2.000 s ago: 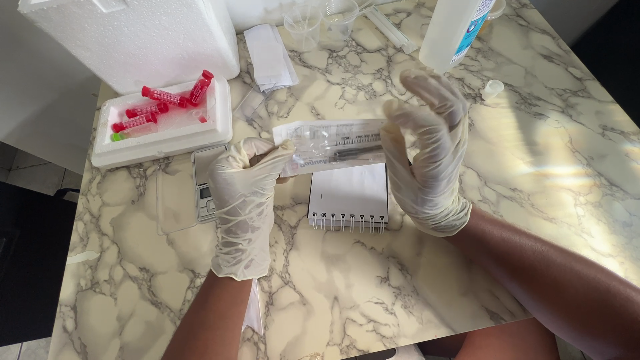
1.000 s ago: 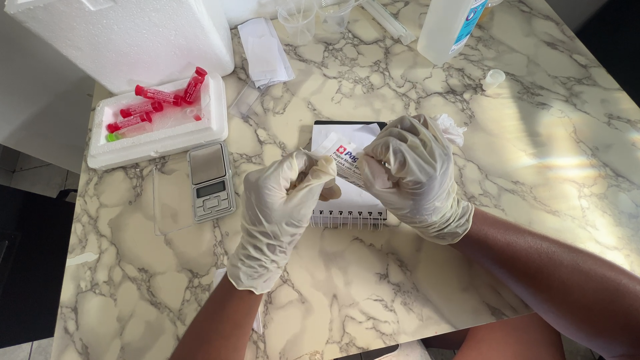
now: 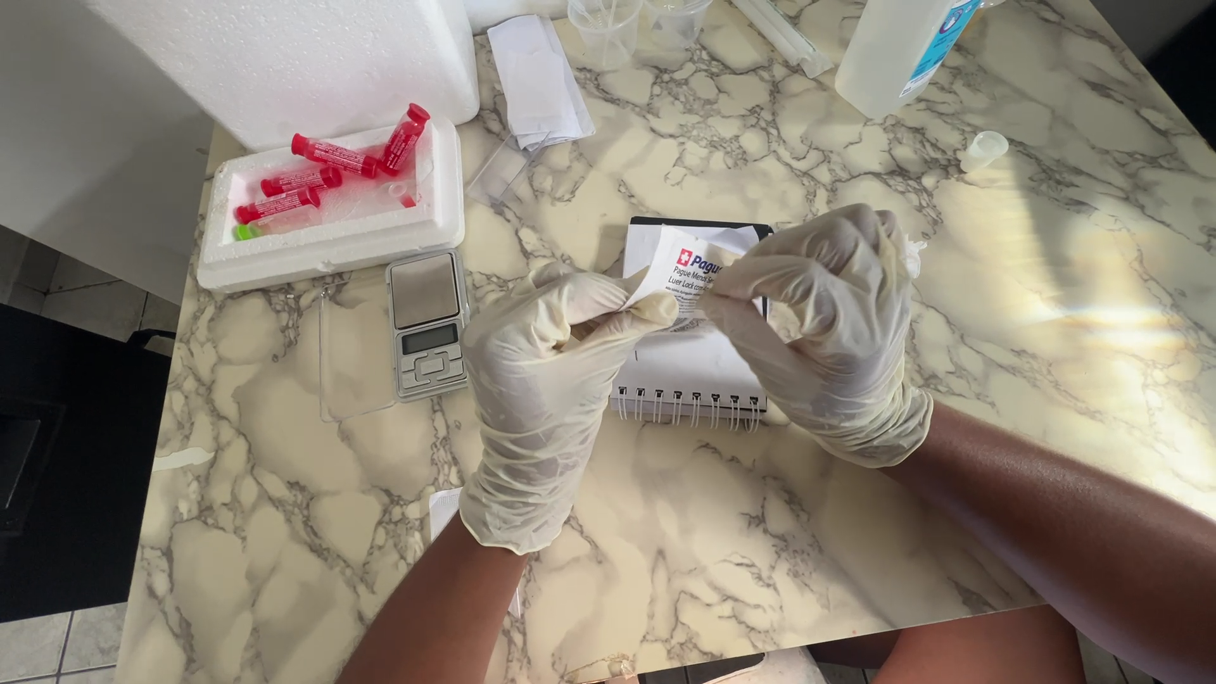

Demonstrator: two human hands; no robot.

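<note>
My left hand [image 3: 560, 380], in a pale latex glove, pinches the left edge of a printed syringe packet [image 3: 698, 269] between thumb and fingers. My right hand [image 3: 822, 332], gloved the same way, pinches the packet's right side with its fingers curled in. The packet's printed paper side faces up, and my fingers hide parts of its edges. Beneath it lies a spiral notepad [image 3: 698, 366] with white pages, its wire binding toward me. To the left of my left hand rests a small digital pocket scale [image 3: 426, 323] with a grey plate and buttons.
A foam tray [image 3: 332, 252] holds several red-capped tubes [image 3: 332, 155] beside a large foam box [image 3: 313, 57]. Farther back are folded papers [image 3: 540, 85], clear plastic cups [image 3: 605, 28], wrapped items [image 3: 781, 33] and a plastic bottle [image 3: 898, 52]. A small translucent cup [image 3: 984, 150] lies at right.
Two seconds ago the packet showed its clear side with the syringe inside; now its printed side faces up. My left hand no longer covers the scale, and my hands have come closer together.
</note>
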